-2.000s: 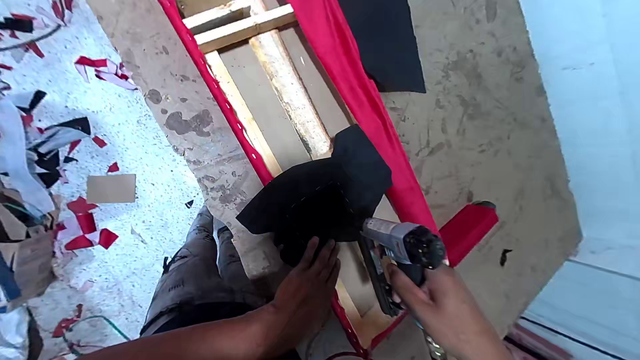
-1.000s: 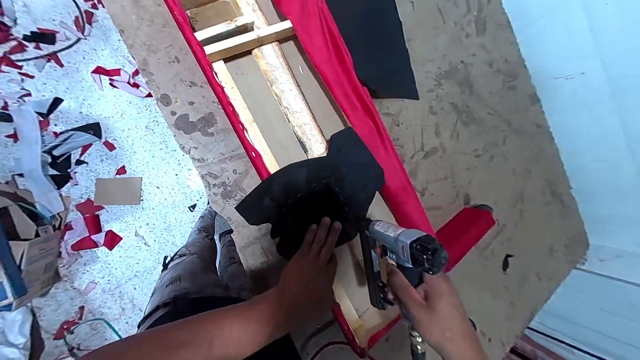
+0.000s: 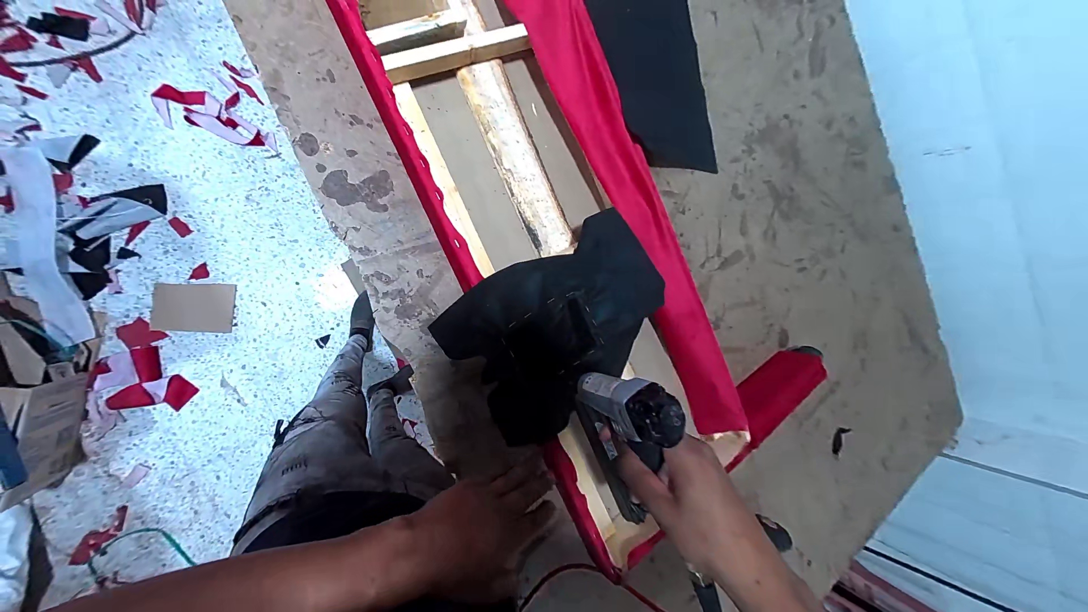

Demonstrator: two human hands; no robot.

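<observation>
My right hand (image 3: 680, 493) grips the handle of a pneumatic staple gun (image 3: 625, 412), its nose at the lower edge of a piece of black fabric (image 3: 561, 310). Staples show in that fabric around a dark, recessed-looking patch. The fabric lies over a wooden frame (image 3: 459, 53) wrapped along its sides in red fabric (image 3: 654, 229). My left hand (image 3: 501, 523) rests with fingers spread beside the frame's left side, just below the black fabric, and appears to hold nothing.
The frame lies on a stained work table (image 3: 790, 212). Another black fabric sheet (image 3: 659, 85) is near its far right side. A red-covered leg or arm piece (image 3: 782, 391) sticks out right. Fabric scraps (image 3: 144, 374), cardboard (image 3: 194, 308) and a box (image 3: 51, 425) lie on the floor at left.
My left hand has come off the black fabric and moved down beside the frame. The staple gun stays in my right hand near the fabric's lower edge.
</observation>
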